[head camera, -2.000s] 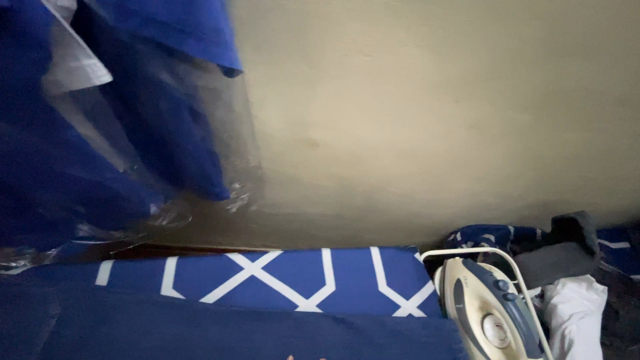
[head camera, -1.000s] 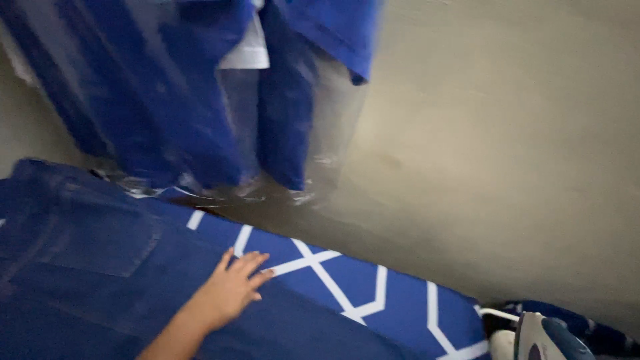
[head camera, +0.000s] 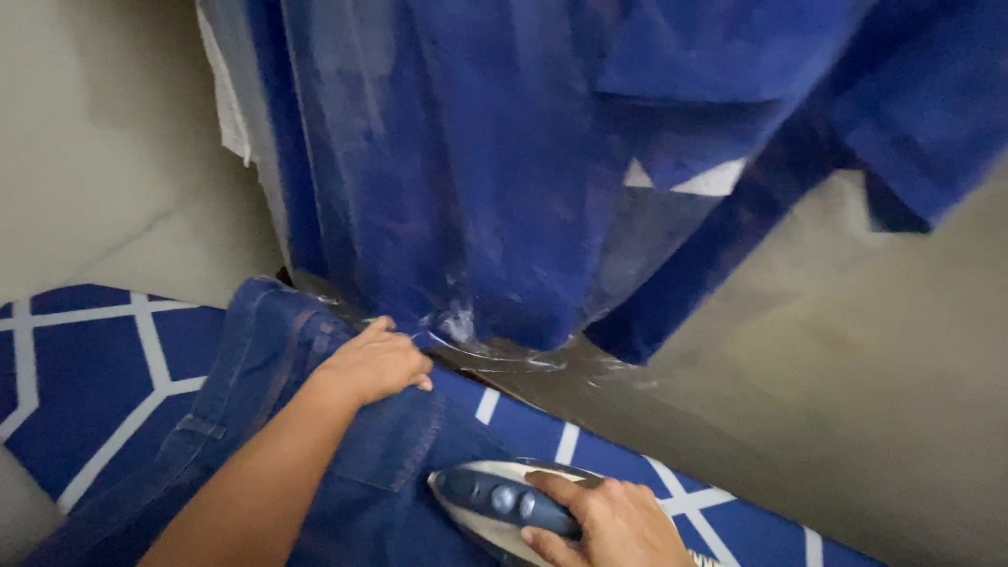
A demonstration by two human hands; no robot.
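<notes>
Dark blue jeans (head camera: 378,504) lie over an ironing board with a blue and white patterned cover (head camera: 87,370). My left hand (head camera: 378,366) rests on the jeans near the waistband, above a back pocket, its fingers at the far edge of the board. At the bottom, my right hand (head camera: 614,516) is closed around the handle of a blue and cream clothes iron (head camera: 504,504), which is over the jeans just right of that pocket, tip pointing left. Its soleplate is hidden.
Blue garments (head camera: 504,173), partly covered in clear plastic, hang just beyond the board and reach down to its far edge. A plain wall (head camera: 882,378) stands behind the board, and another wall surface (head camera: 102,142) is at the left.
The iron, at the board's right end in the earlier frames, is now in my right hand over the jeans. My left hand has moved toward the waistband. The view has swung left.
</notes>
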